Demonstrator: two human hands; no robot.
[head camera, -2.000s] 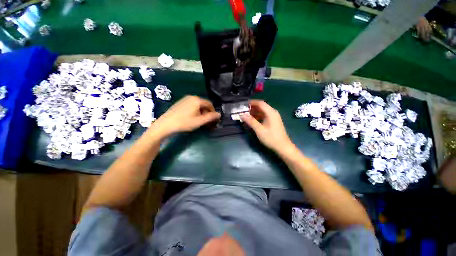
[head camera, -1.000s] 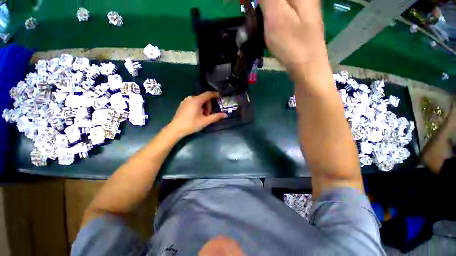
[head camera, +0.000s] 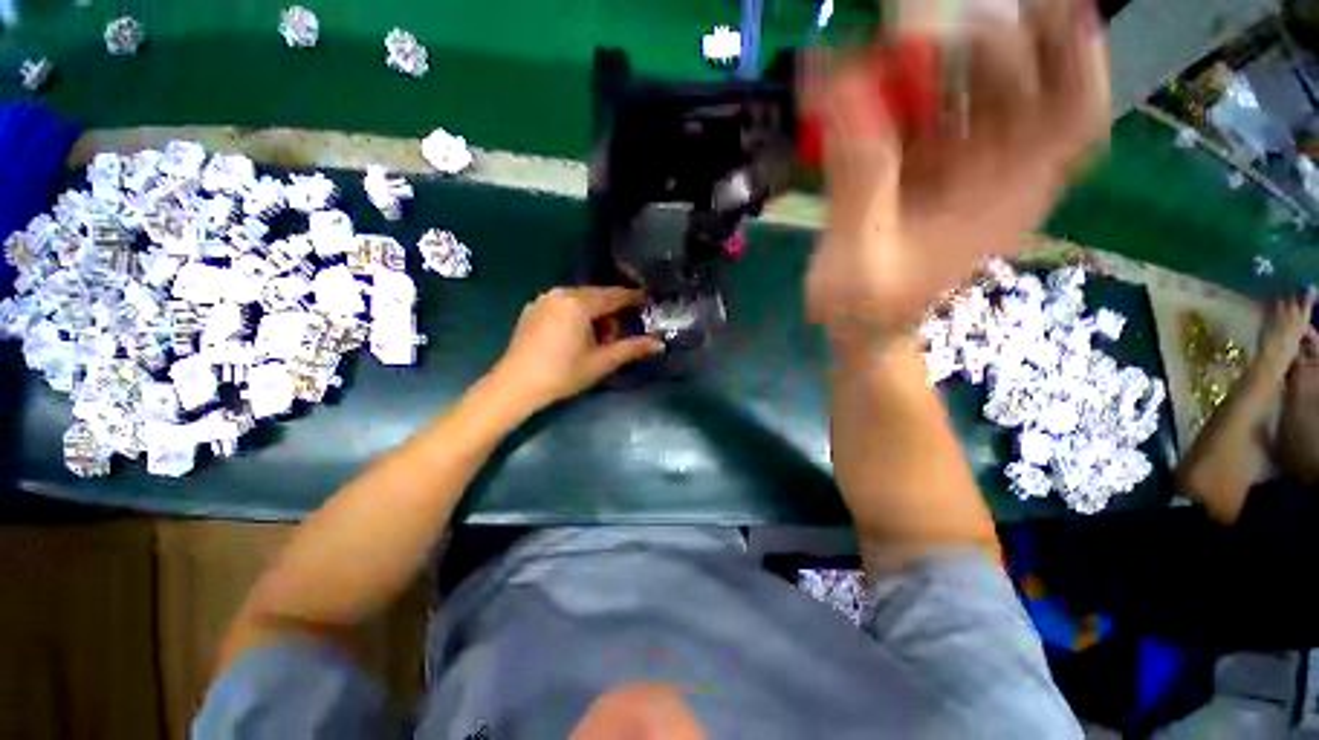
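Note:
The black hand press (head camera: 673, 159) stands at the bench centre. A white plastic module (head camera: 680, 318) sits at the press foot, partly hidden by glare and fingers. My left hand (head camera: 579, 340) has thumb and forefinger at its left side, touching it. My right hand (head camera: 962, 188) is raised right of the press, strongly blurred, with its thumb across the red press lever handle (head camera: 911, 87); the exact finger grip is hard to see.
A broad left pile of modules (head camera: 188, 311) and a smaller right pile (head camera: 1063, 390) lie on the dark green bench. Loose modules lie near the belt edge and on the green conveyor belt (head camera: 506, 72). A blue bin (head camera: 29, 152) is at far left. Another person's arm (head camera: 1244, 419) is at far right.
My right hand left the press foot, rose to the lever, and has swung right with the red handle. My left hand moved slightly inward to the module at the press foot.

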